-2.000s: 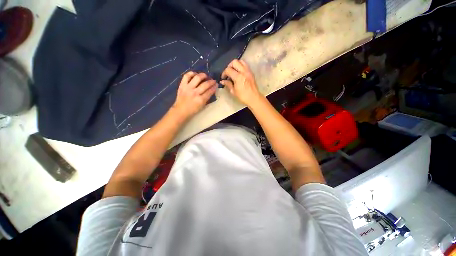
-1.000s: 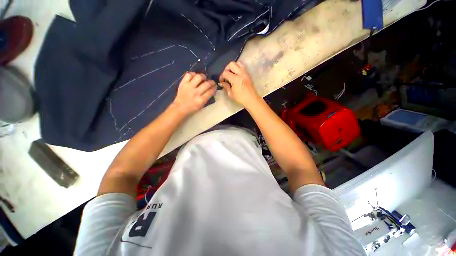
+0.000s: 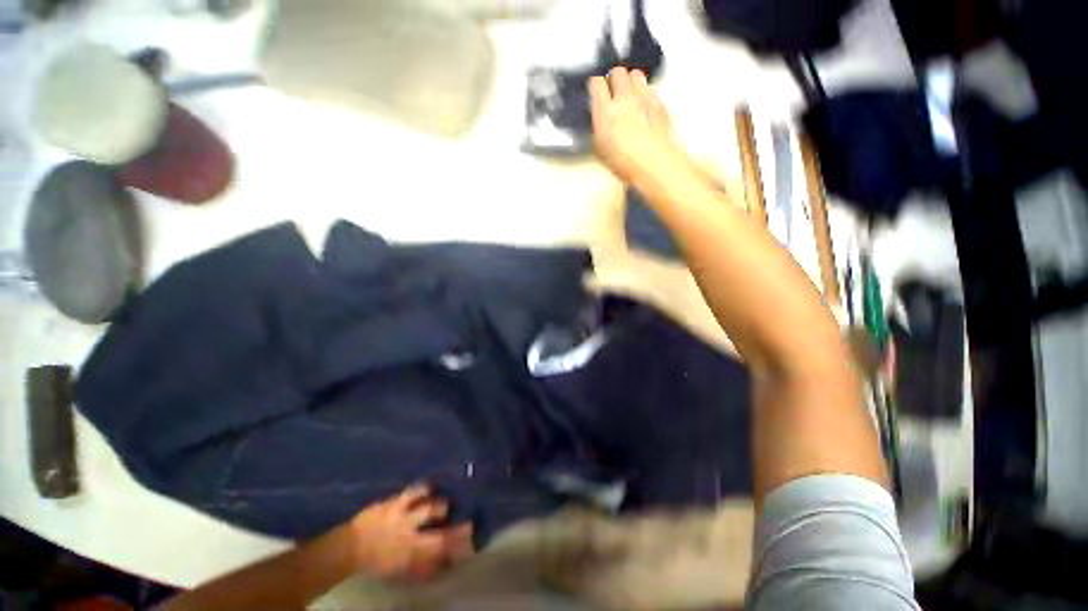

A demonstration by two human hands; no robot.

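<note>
The dark jacket piece lies spread on the pale table, with faint white stitch lines and whitish patches in its folds. My left hand is at its near edge, blurred, fingers apart over the cloth. My right hand is stretched far forward, at the near end of the iron's black handle. The iron shows a silver plate beside my fingers. Blur hides whether my right fingers close on it. No needle can be made out.
A grey block lies at left. Grey, dark red and pale rounded items stand behind it. A beige pad lies at the back. Brown strips and a green tool lie right of my arm.
My view has swung up over the table. My right hand has left the jacket's edge and reached forward to the iron. My left hand remains near the edge, fingers more spread.
</note>
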